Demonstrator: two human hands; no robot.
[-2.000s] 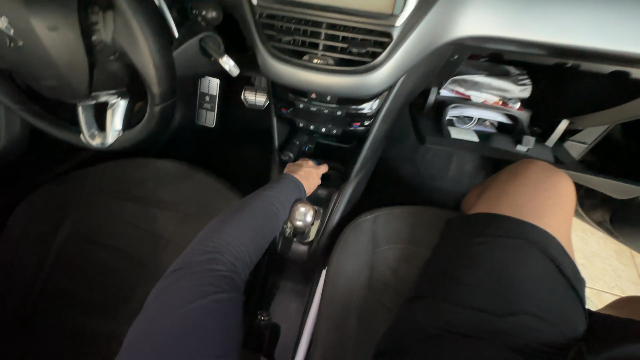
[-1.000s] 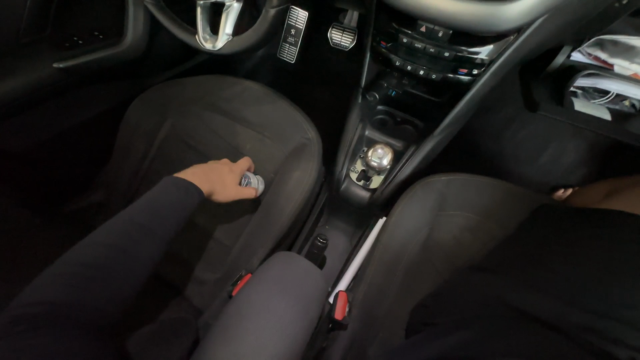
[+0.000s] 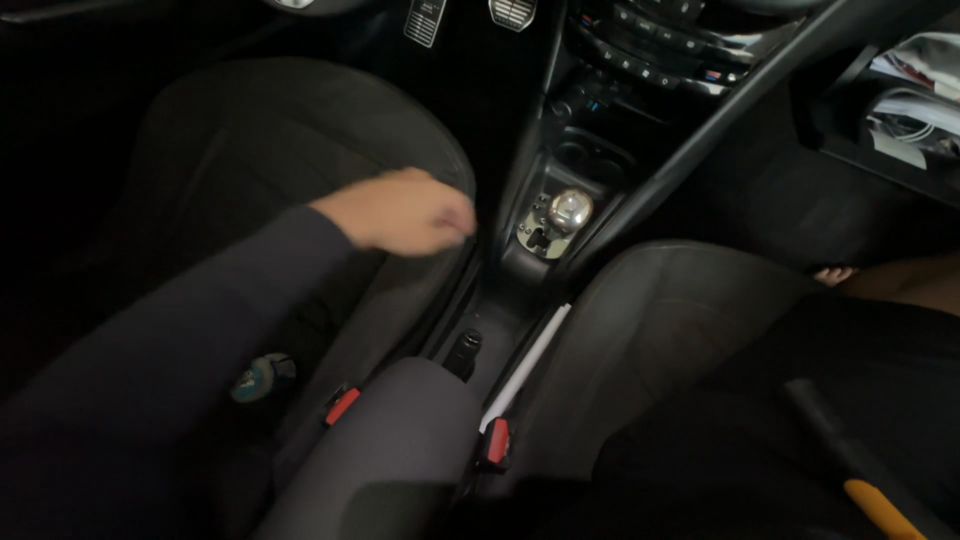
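Observation:
My left hand [image 3: 409, 214], blurred, is over the inner edge of the dark driver's seat [image 3: 292, 120], left of the metal gear knob [image 3: 570, 210]. Its fingers are curled, and no object can be made out in it. The dark sleeve reaches across the seat. A small blue and white object [image 3: 262, 377] lies on the seat below the forearm; its kind is unclear. My right hand is not in view. At the lower right are a dark bar and a yellow-orange part [image 3: 885, 510], perhaps of one tool; nothing shows what holds them.
Two red seat-belt buckles [image 3: 496, 441] flank a rounded grey form, seemingly the armrest [image 3: 397, 435]. The handbrake lever [image 3: 466, 352] stands ahead of it. A white strip [image 3: 525, 367] lies beside the passenger seat [image 3: 667, 300]. The glovebox [image 3: 900, 165] hangs open with papers and a cable.
My left hand went from the centre console to the driver's seat, where it held a small pale object, then moved toward the gear lever. The dark bar and yellow-orange part have come into view.

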